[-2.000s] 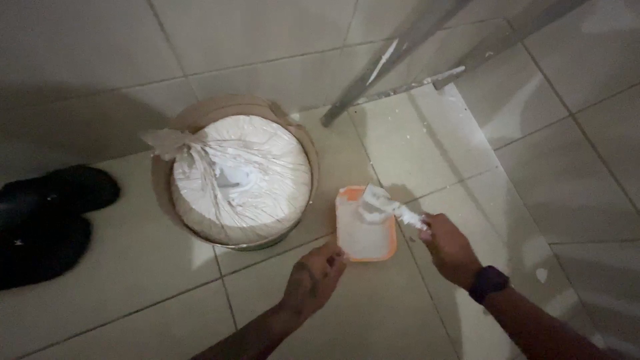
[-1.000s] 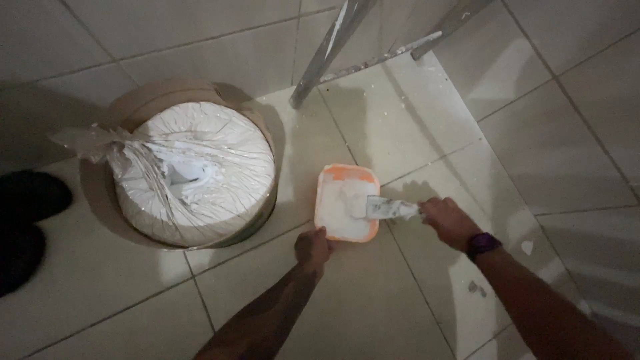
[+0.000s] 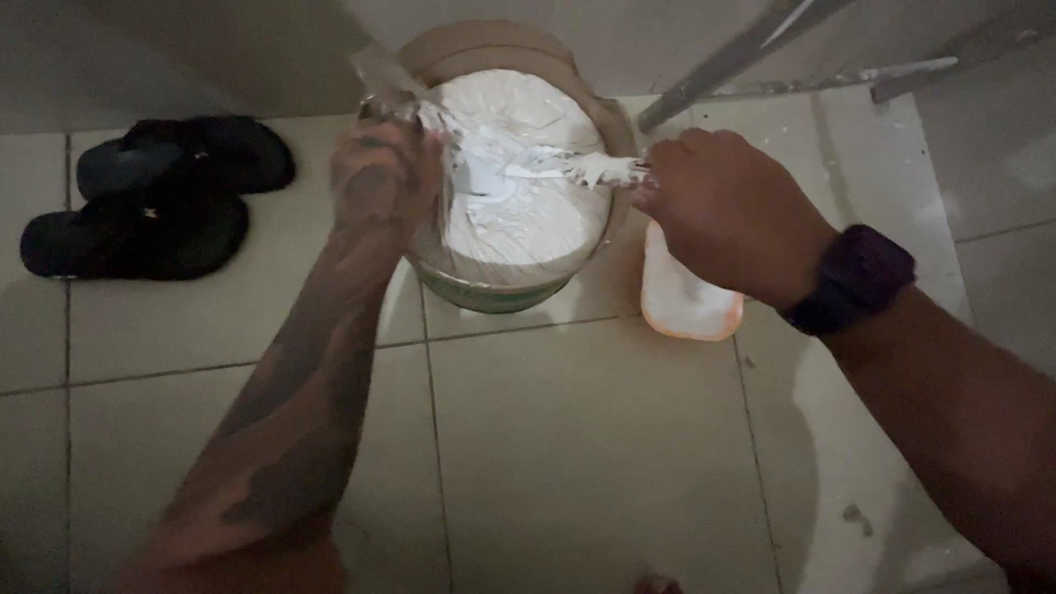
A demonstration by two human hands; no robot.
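My left hand [image 3: 384, 177] grips the gathered edge of a clear plastic bag [image 3: 536, 235] that holds white paste in a round tub [image 3: 495, 299]. The bag's mouth is at its middle, with white paste showing there. My right hand [image 3: 718, 214], a dark watch at the wrist, is closed on the handle of a paste-coated putty knife [image 3: 610, 169], whose blade reaches into the bag's opening. Below my right hand, a small orange-rimmed plastic container [image 3: 693, 309] with white paste inside stands on the floor, partly covered by the hand.
Black sandals [image 3: 177, 198] lie on the tiled floor at the left. Brown cardboard [image 3: 495, 41] rises around the tub's back, by the wall. A metal leg [image 3: 718, 66] slants down to the floor behind my right hand. Small paste spots mark the floor at the right.
My left hand has left the orange-rimmed container and taken hold of the bag. My right hand has moved the putty knife from that container to the bag's opening. The view has shifted.
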